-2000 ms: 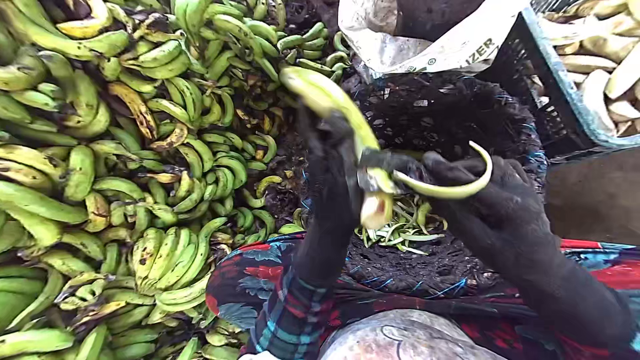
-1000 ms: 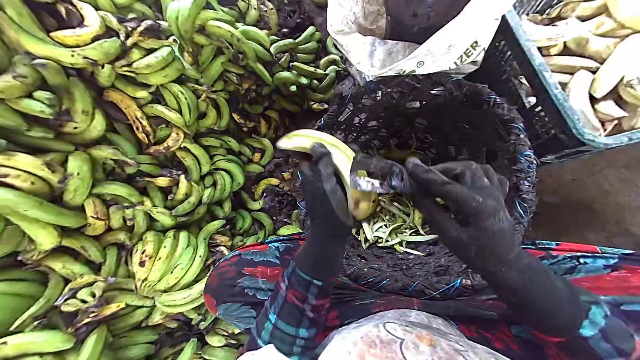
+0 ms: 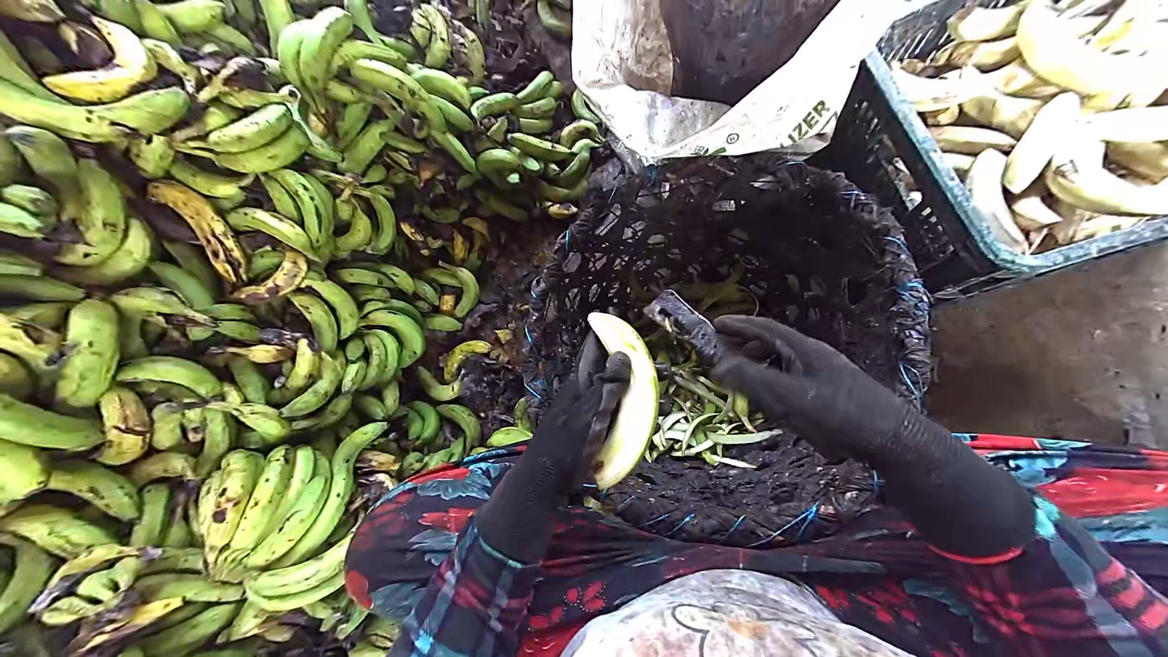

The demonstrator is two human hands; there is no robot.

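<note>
My left hand (image 3: pixel 593 415), in a dark glove, is closed around a plantain (image 3: pixel 634 401) with pale, peeled flesh showing, held over the left side of a dark woven basket (image 3: pixel 912 338). My right hand (image 3: pixel 794 374), gloved too, grips a short peeling tool with a dark, dirty body (image 3: pixel 684 321), whose near end is hidden in the fingers. A small gap separates the tool from the plantain. Below both hands, green strips of peel (image 3: pixel 703 433) lie inside the basket.
A large heap of green plantains (image 3: pixel 283 511) fills the left side. Beyond the basket stands a white sack (image 3: pixel 630 100) with printing on it. At the upper right, a plastic crate (image 3: pixel 985 242) holds peeled plantains (image 3: pixel 1040 141). Patterned red and dark cloth (image 3: pixel 675 566) covers my lap.
The plantain has lost the green peel seen two seconds ago on its upper side and now stands more upright. The hanging strip of peel is gone from the tool. My right hand has drawn away from the plantain.
</note>
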